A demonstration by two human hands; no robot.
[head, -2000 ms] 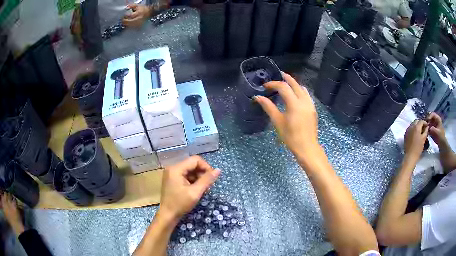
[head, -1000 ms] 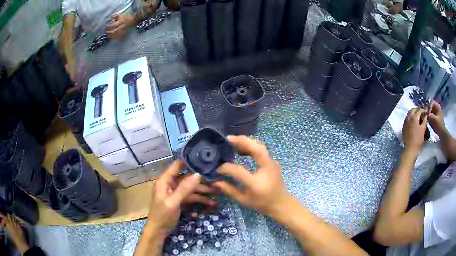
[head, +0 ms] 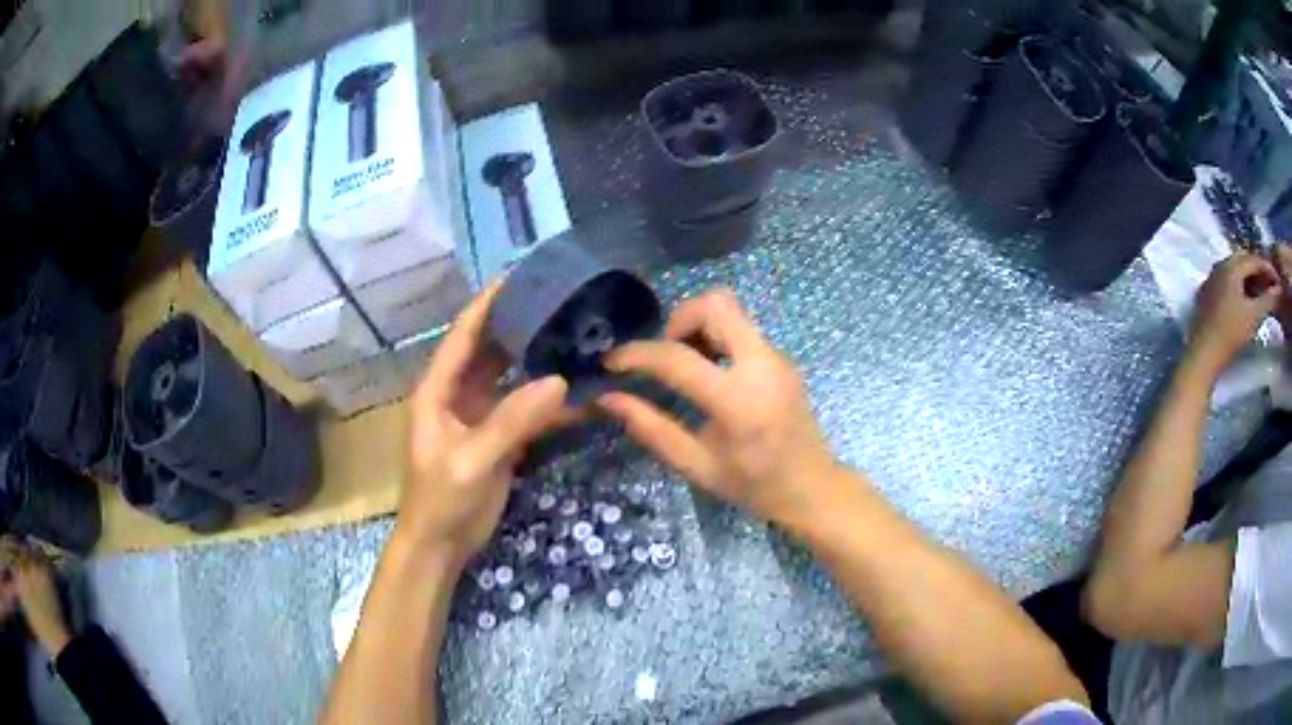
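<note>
A dark grey plastic housing [head: 546,300] is tilted with its open end towards me and to the right, above the pile of small inserts [head: 567,552]. My left hand [head: 475,425] grips its left side and lower rim. My right hand [head: 730,404] is at the open end, with thumb and index finger near the round hub inside. Whether a small insert is between these fingers cannot be told. The pile of dark inserts with pale centres lies on bubble wrap [head: 907,411] below the hands.
White and light-blue product boxes [head: 376,184] stand at the left, beside housing stacks [head: 213,411] on cardboard [head: 354,475]. A short housing stack [head: 709,156] stands beyond the hands. More stacks [head: 1119,198] stand at right, near another person's arm [head: 1162,467].
My right hand has left the short stack beyond, and a housing is now held between both hands. The housing has since tilted to the right. The view has shifted, moving the background up.
</note>
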